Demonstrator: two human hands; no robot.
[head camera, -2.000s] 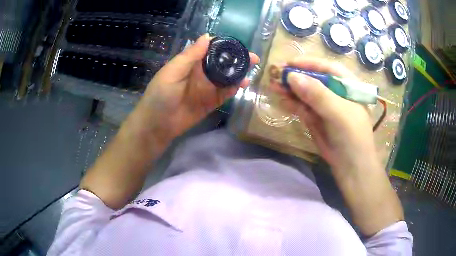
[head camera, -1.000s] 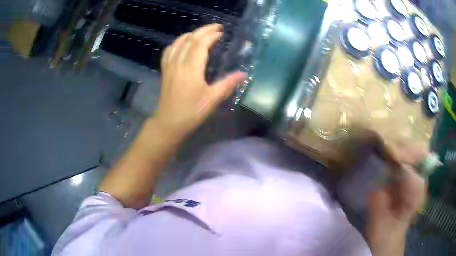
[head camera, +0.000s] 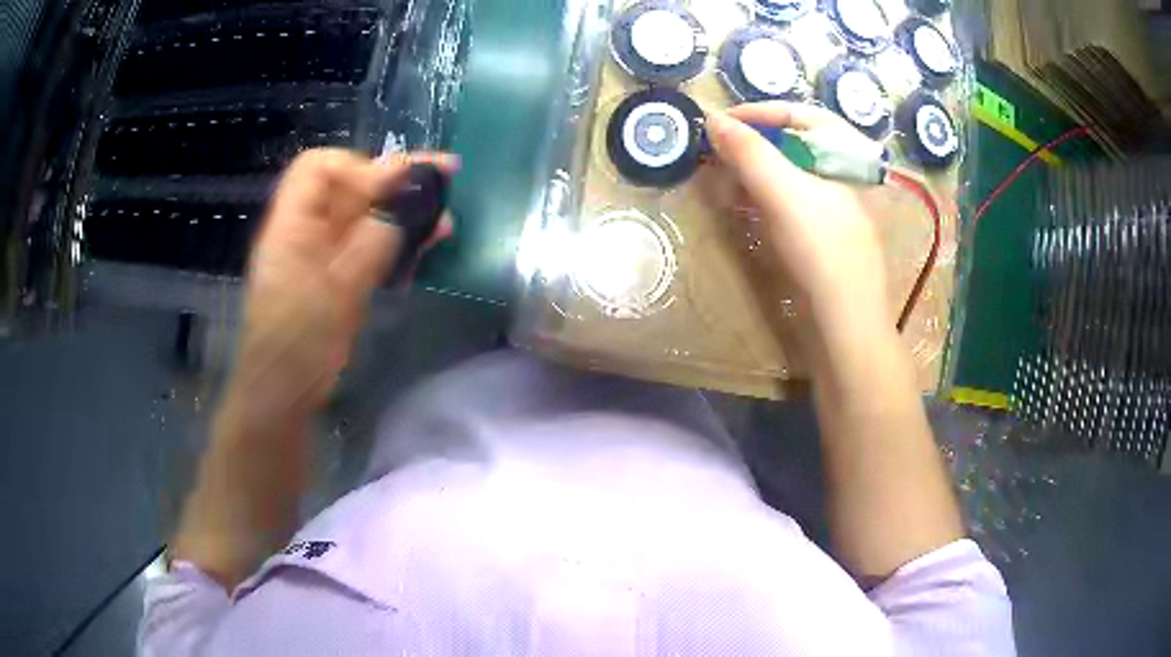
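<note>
My left hand (head camera: 315, 250), slightly blurred, holds a black speaker driver (head camera: 417, 212) tilted nearly edge-on, over the gap between the two trays. My right hand (head camera: 783, 180) holds a test probe (head camera: 828, 157) with a green and pale body and a red-brown wire from its rear end; the fingertips are at the edge of a speaker driver (head camera: 656, 134) lying flat in the packing tray (head camera: 719, 340). That driver shows its silver-white ringed centre. Whether the fingers touch it is unclear. Several more drivers lie white centre up at the tray's far part.
The slotted source tray (head camera: 218, 276) with dense black rows is at the left. Green mat (head camera: 507, 141) shows between the trays. A thin red lead (head camera: 1027, 167), a green label (head camera: 991, 105) and stacked cardboard sheets (head camera: 1066, 58) are at the right, with ribbed clear trays (head camera: 1104, 334) below.
My left hand was empty and open a second ago and now holds a driver. My right hand has moved up and left over the packing tray. Another driver now lies in the tray.
</note>
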